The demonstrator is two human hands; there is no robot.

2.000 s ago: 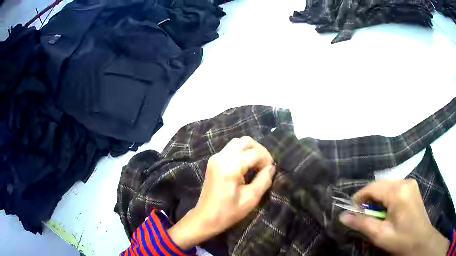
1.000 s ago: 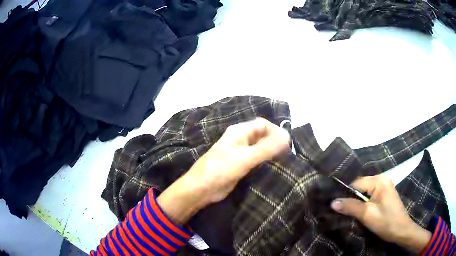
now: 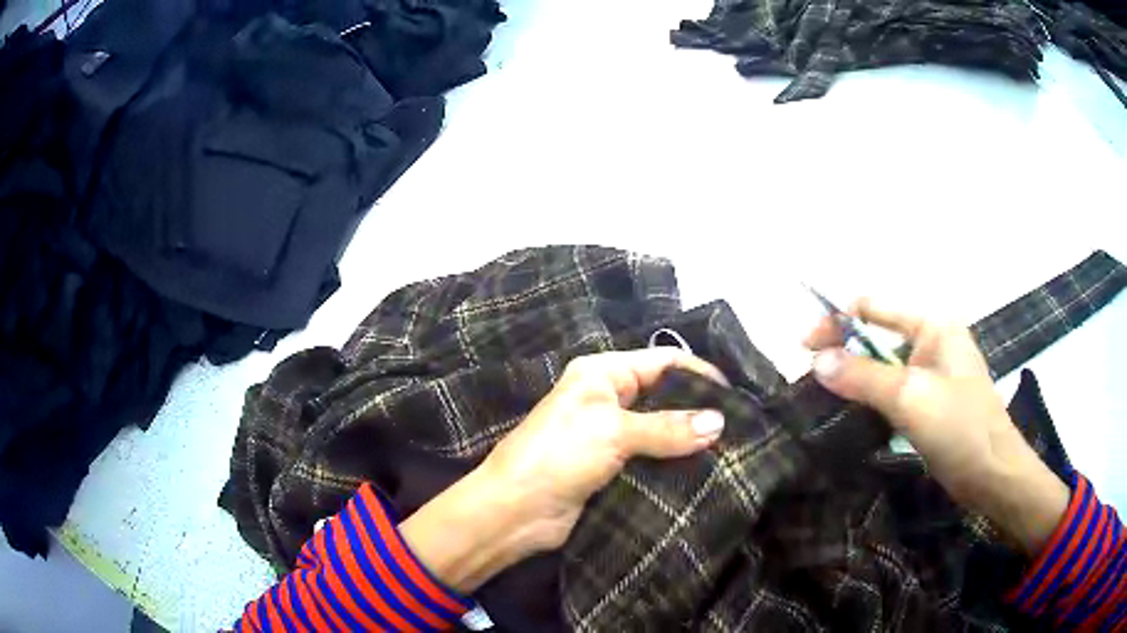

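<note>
The plaid garment [image 3: 457,371] lies bunched on the white table in front of me. My left hand [image 3: 606,458] pinches its cloth between thumb and fingers near the middle. A small white loop [image 3: 669,336] stands up just above my left fingers. My right hand [image 3: 921,383] holds the thread snips [image 3: 853,329], blades pointing up and left, above the cloth's right part. Whether the right fingers also hold cloth is hard to tell. The plaid strip [image 3: 1054,309] sticks out to the right behind my right hand. Dark lining [image 3: 525,591] shows under my left wrist.
A large heap of navy garments [image 3: 247,223] covers the left of the table [image 3: 556,161]. Other plaid pieces [image 3: 865,37] lie crumpled at the top right. Yellow-green markings [image 3: 105,571] run along the table's lower left edge.
My right hand has moved up with the snips, whose blades now point up-left, off the cloth. My left hand has moved slightly lower and grips the cloth below the white loop.
</note>
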